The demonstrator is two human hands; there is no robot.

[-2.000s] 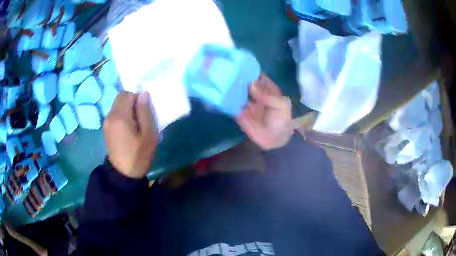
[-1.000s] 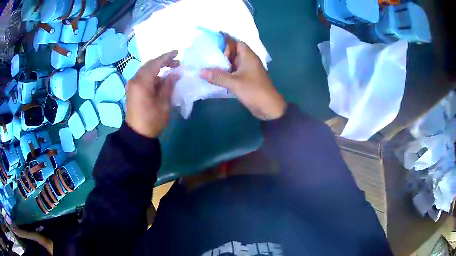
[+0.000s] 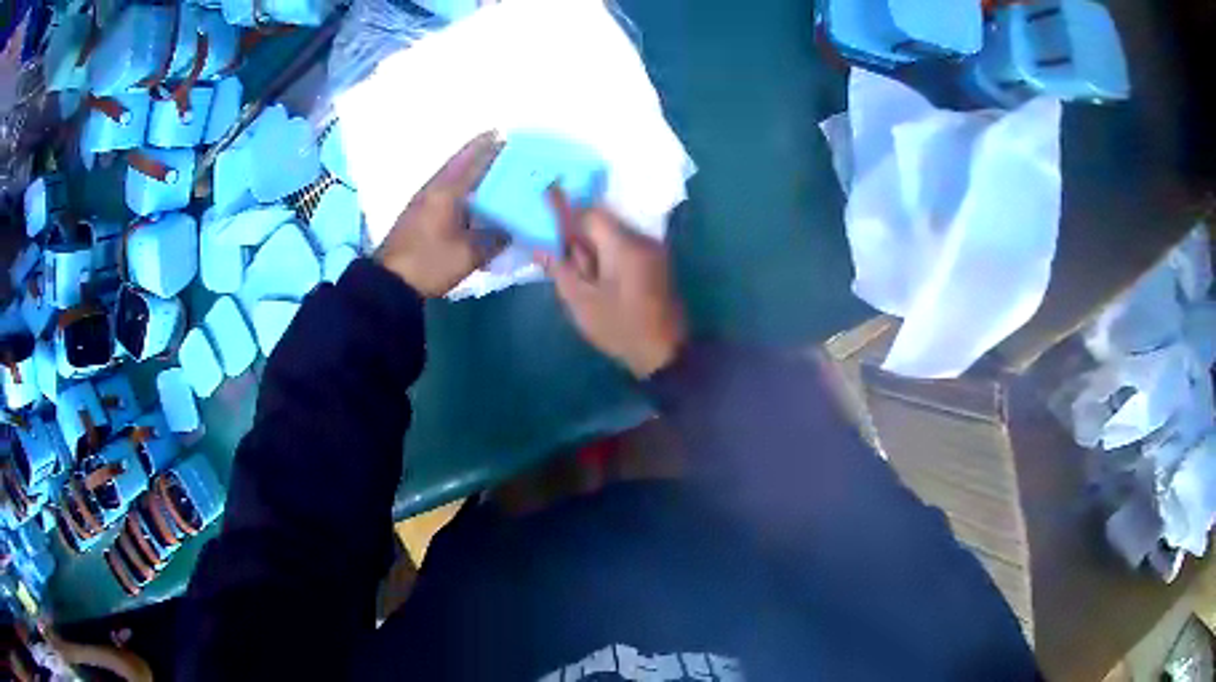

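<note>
A light-blue speaker [image 3: 531, 187] is held above the stack of white sheets [image 3: 534, 67]. My left hand [image 3: 443, 229] grips it at its left side. My right hand [image 3: 616, 280] is at its lower right edge, with fingers at a brown strap [image 3: 567, 220]; the right hand is slightly blurred. The speaker's underside is hidden. No white sheet is seen wrapped over the speaker's upper face.
Light-blue speakers [image 3: 163, 253] and flat light-blue panels [image 3: 283, 264] crowd the left of the green table [image 3: 534, 360]. More speakers [image 3: 1060, 51] stand at the top right, above a loose white sheet [image 3: 954, 227]. An open carton [image 3: 940, 413] at the right holds white bundles [image 3: 1134, 413].
A second ago both hands held a speaker in crumpled white wrap; now the blue face and brown strap show uncovered. My right hand has moved lower, to the speaker's lower right edge.
</note>
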